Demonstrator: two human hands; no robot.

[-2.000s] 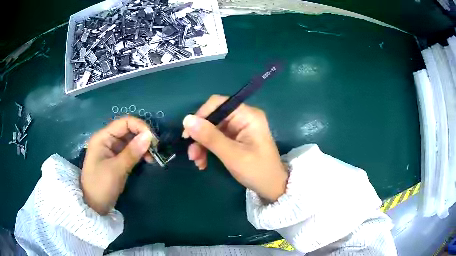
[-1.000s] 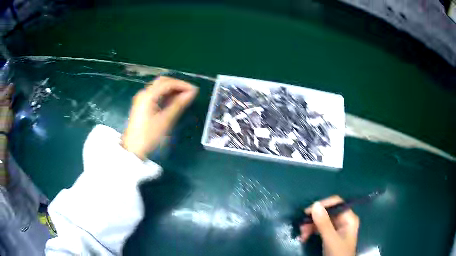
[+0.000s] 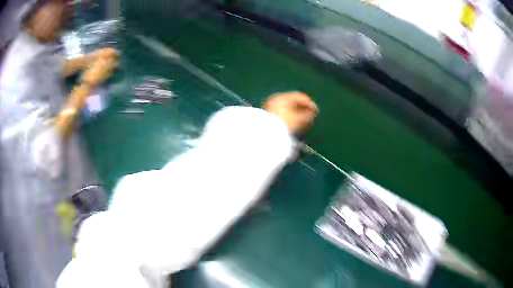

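Note:
The frame is strongly blurred. My left hand (image 3: pixel 292 112) is stretched out over the green bench, beyond the box. Its fingers look curled, and I cannot tell whether anything is in them. The white parts box (image 3: pixel 439 229), heaped with silver and black components (image 3: pixel 378 228), lies at the lower right. My right hand and the tweezers are out of the picture.
Another worker in a pale smock (image 3: pixel 34 95) is at the left, hands (image 3: pixel 101 66) together over the bench. A pile of components (image 3: pixel 153 91) lies near that worker. Clear plastic bags show at the upper left (image 3: pixel 93 36) and at the far side (image 3: pixel 344 45).
The view has swung left, so the box now appears lower right and the other worker is in view. My left arm has extended forward. My right hand and the tweezers have left the picture.

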